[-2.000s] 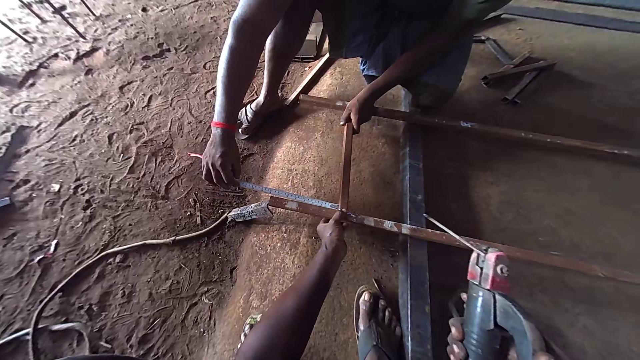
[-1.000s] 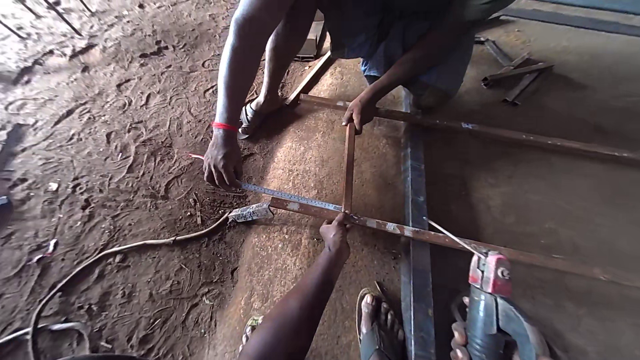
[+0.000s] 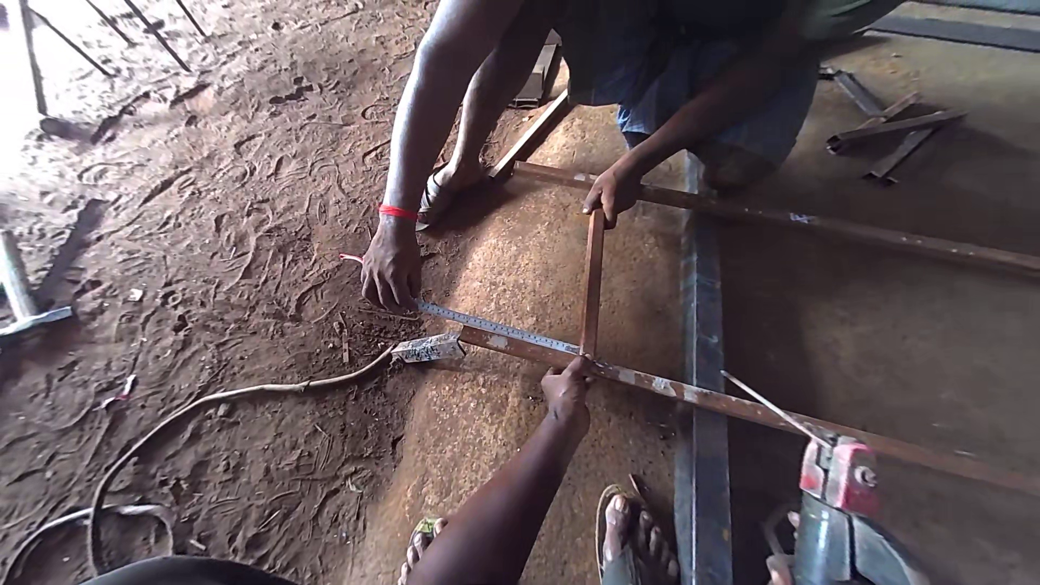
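My left hand [image 3: 569, 392] grips the lower end of a short steel crosspiece [image 3: 594, 284] where it meets a long steel bar [image 3: 650, 382]. A measuring tape [image 3: 496, 327] lies along that bar, its far end under a co-worker's hand [image 3: 392, 268]. The co-worker's other hand [image 3: 615, 193] holds the crosspiece's upper end at a second long bar [image 3: 780, 215]. At the lower right, my right hand [image 3: 780, 561], mostly hidden, is closed around a welding electrode holder [image 3: 841, 496]. A thin electrode [image 3: 772, 406] sticks out of it over the lower bar.
A flat metal bar [image 3: 704, 325] runs beneath both long bars. A cable [image 3: 219, 396] leads over the dirt to a whitish block [image 3: 429, 348] by the lower bar's end. Cut metal pieces [image 3: 894, 130] lie at the upper right. A co-worker crouches opposite; my sandalled feet [image 3: 634, 528] are below.
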